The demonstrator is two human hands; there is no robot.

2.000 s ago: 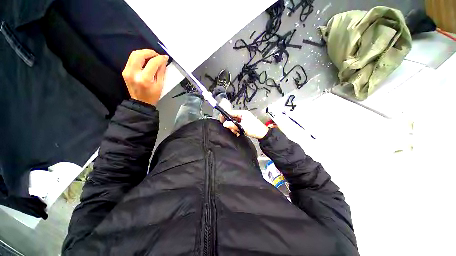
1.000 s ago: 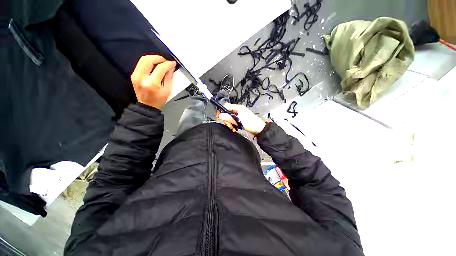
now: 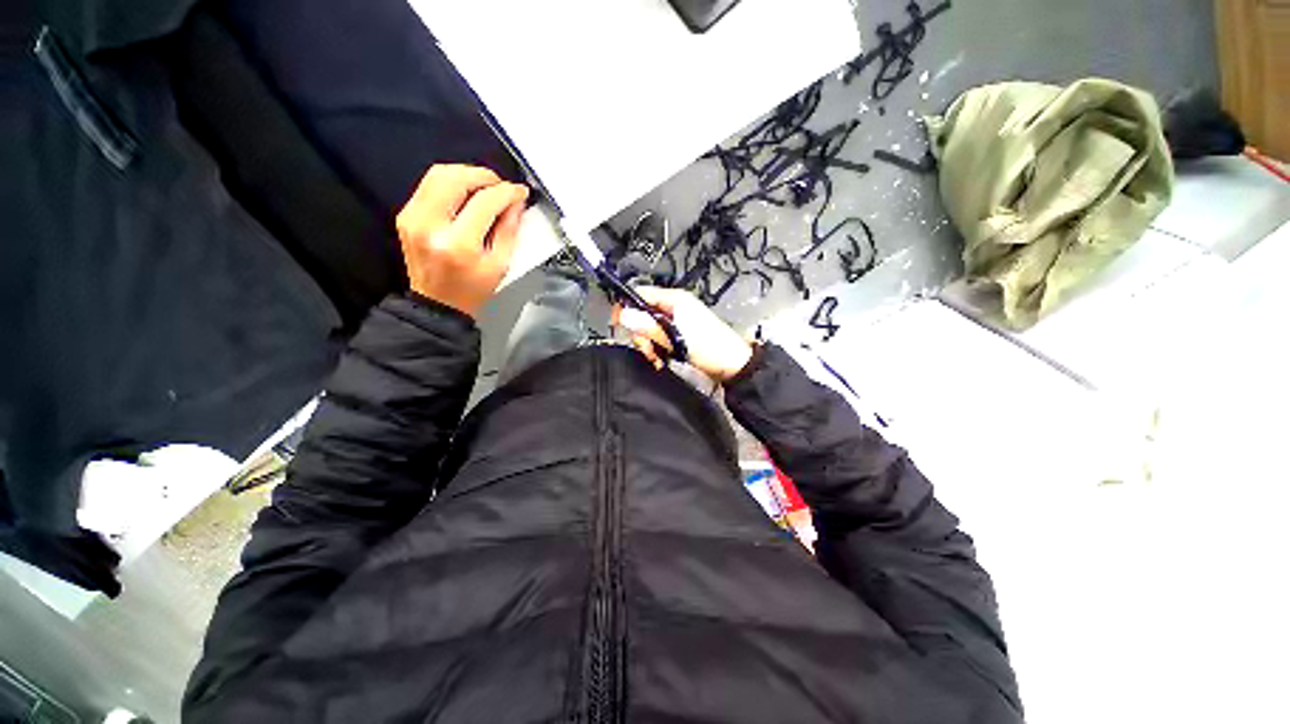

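The dark garment body (image 3: 156,269) lies spread over the left of the white table. My left hand (image 3: 464,238) pinches the garment's cut edge near the table's front edge. My right hand (image 3: 682,333) holds the tailor's shears (image 3: 608,273) by their black handles, in front of my jacket. The blades point up and left to the garment edge, just right of my left fingers. I cannot tell how far apart the blades are. A welt or pocket strip (image 3: 85,102) shows on the garment at the upper left.
The white table (image 3: 637,99) carries a black phone-like object (image 3: 703,12) at the top edge. Black curly offcuts (image 3: 750,212) lie on the grey floor. An olive cloth (image 3: 1054,191) is heaped at the upper right. A white bundle (image 3: 149,488) sits at the left table edge.
Both the garment and table have shifted right and down in view, with my left hand. The black phone-like object shows more at the top. The shears stay in my right hand.
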